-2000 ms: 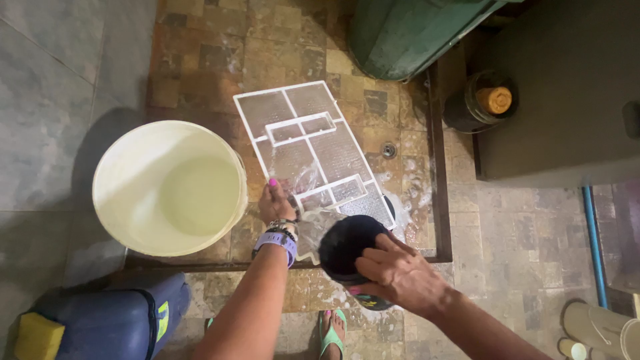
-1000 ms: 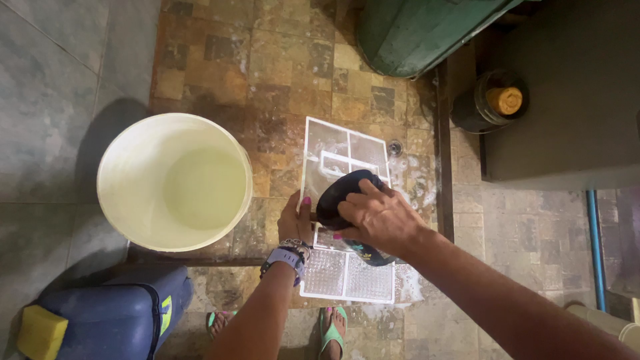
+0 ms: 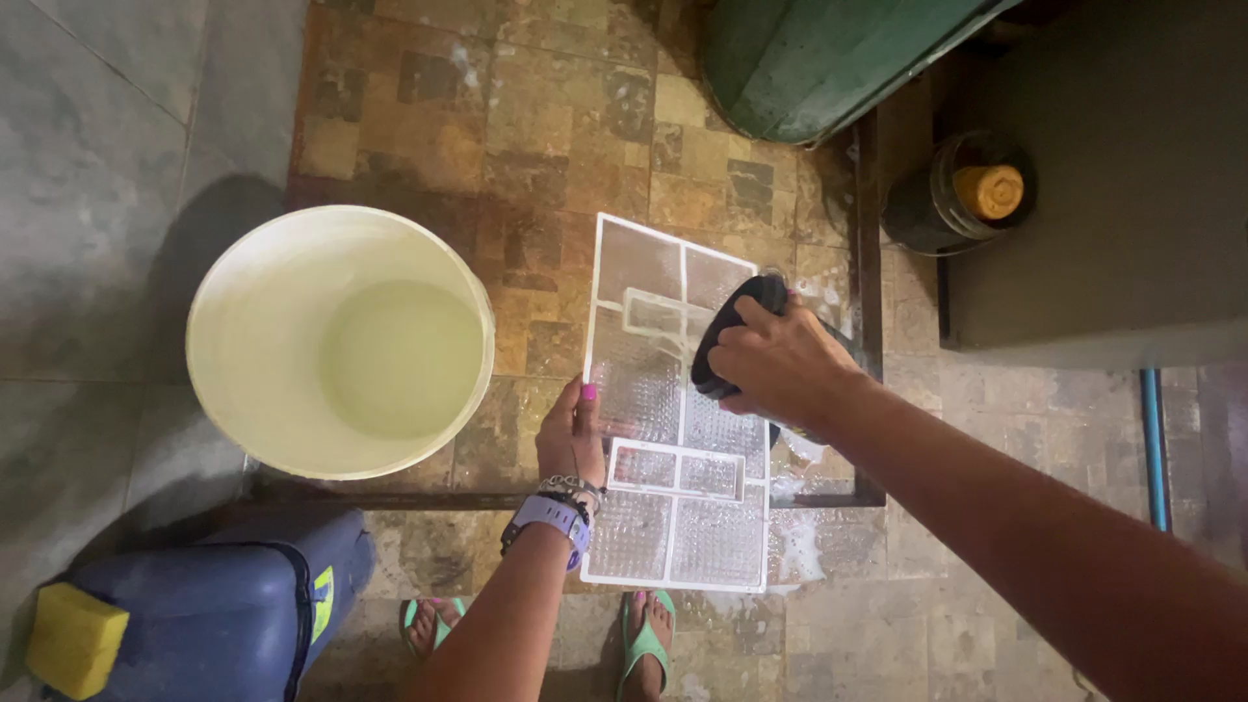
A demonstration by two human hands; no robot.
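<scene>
My left hand [image 3: 573, 437], with a watch and bracelets at the wrist, grips the left edge of a white-framed mesh filter panel [image 3: 675, 507]. The wet panel is held above the tiled floor. Over its right side, my right hand [image 3: 775, 356] holds a black container [image 3: 726, 331] by the rim, tilted toward the mesh. Water shows on the mesh; the inside of the container is hidden. Left of the panel stands a large cream bucket [image 3: 253, 341] with clear liquid at its bottom.
A blue plastic jerrycan [image 3: 195, 604] stands at lower left, a yellow sponge [image 3: 78, 642] on it. At upper right are a green bin [image 3: 799, 68] and a dark bucket [image 3: 921, 205] holding an orange object. A low ledge [image 3: 868, 322] borders the wet floor. Suds lie beside the panel.
The panel has turned from a slant to nearly upright in view. My left hand has moved along its left edge. The black container has shifted to the panel's right side in my right hand.
</scene>
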